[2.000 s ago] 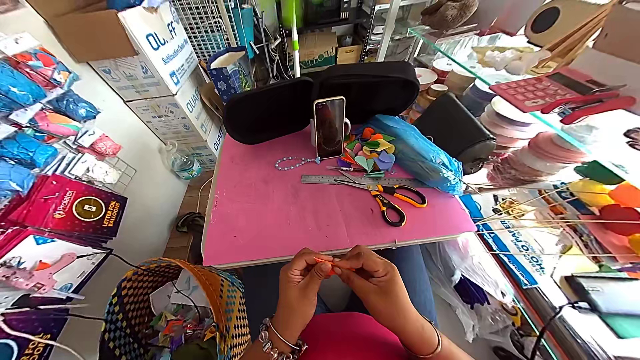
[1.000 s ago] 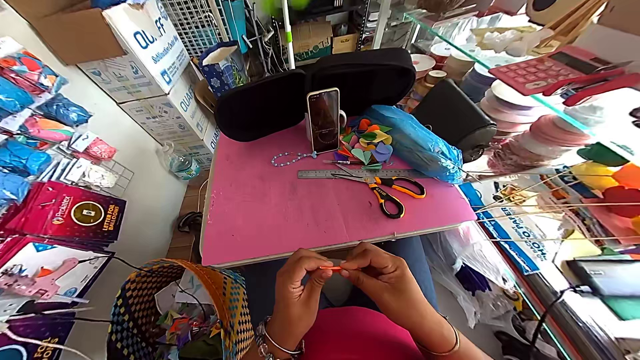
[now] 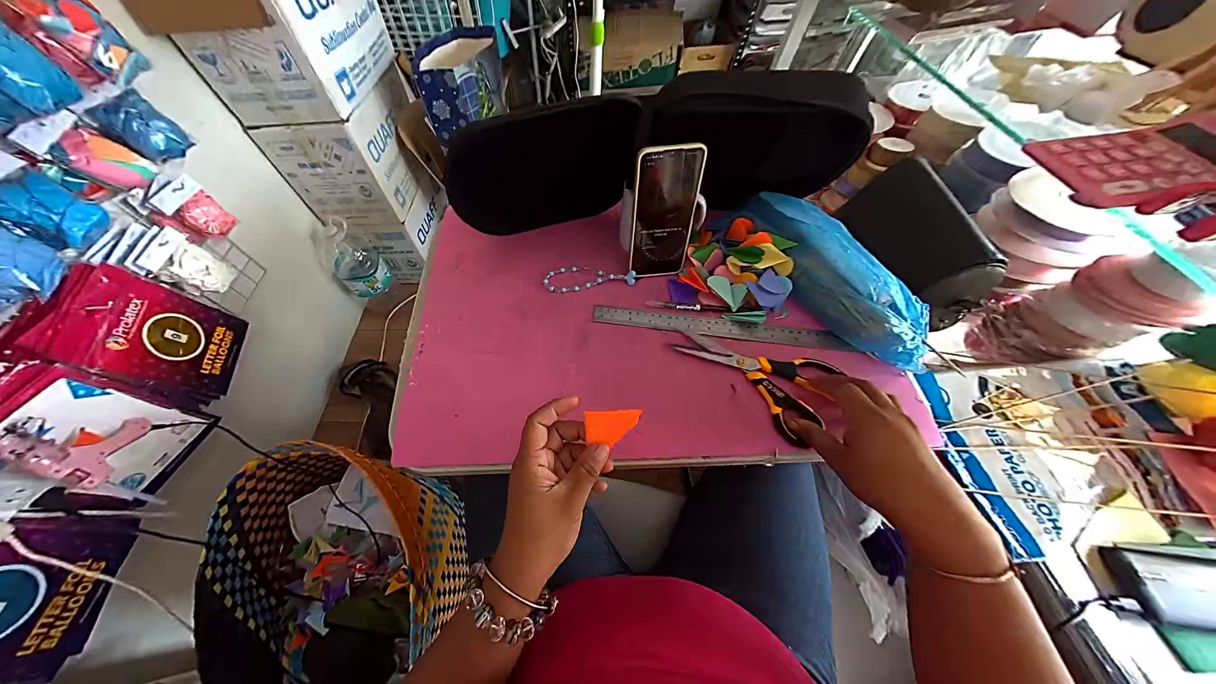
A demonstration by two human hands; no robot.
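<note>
My left hand pinches a small folded piece of orange paper between thumb and fingers, above the front edge of the pink table. At the table's right front, my right hand reaches over the black-and-yellow handles of the scissors; whether its fingers grip them is unclear. The blades point left, close below a steel ruler. Behind the ruler lie a pen and a pile of colourful paper heart shapes.
A smartphone leans upright before an open black case. A beaded loop lies left of it, a blue plastic bag at the right. A woven basket with paper scraps stands at lower left; ribbon spools are at right.
My hands were together on the orange paper; now they are apart. The left one keeps the paper, raised over the table edge, and the right one has moved right to the scissors' handles.
</note>
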